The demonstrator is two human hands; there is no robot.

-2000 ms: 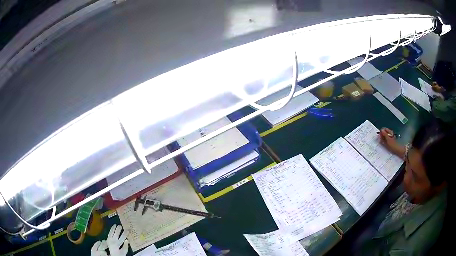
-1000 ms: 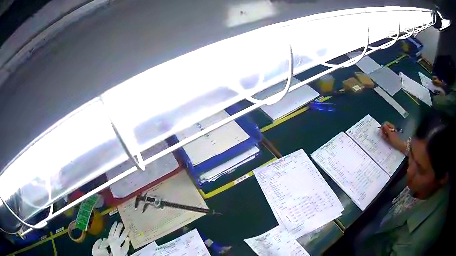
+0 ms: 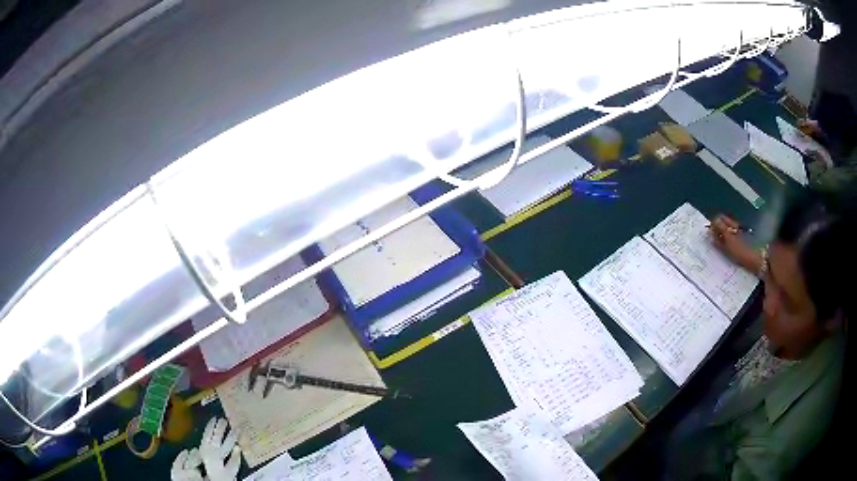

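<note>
Neither of my hands is in the picture. Nearest in front of me, white printed record sheets lie on the green mat, with a second sheet overlapping their lower edge and cut by the bottom of the view. Another sheet lies at the bottom left. A dark vernier caliper lies on a beige drawing. White gloves lie left of the drawing. A blue item lies between the sheets.
A seated person at right holds a pen over an open record book. A bright tube lamp with wire guards crosses above. Blue tray, red tray, green labels, tape roll and small cardboard boxes stand on the bench.
The view has shifted slightly, so the lamp and bench things sit a little higher and further left. The near lower sheet's right corner reaches further right. The seated person's pen hand stays at the book.
</note>
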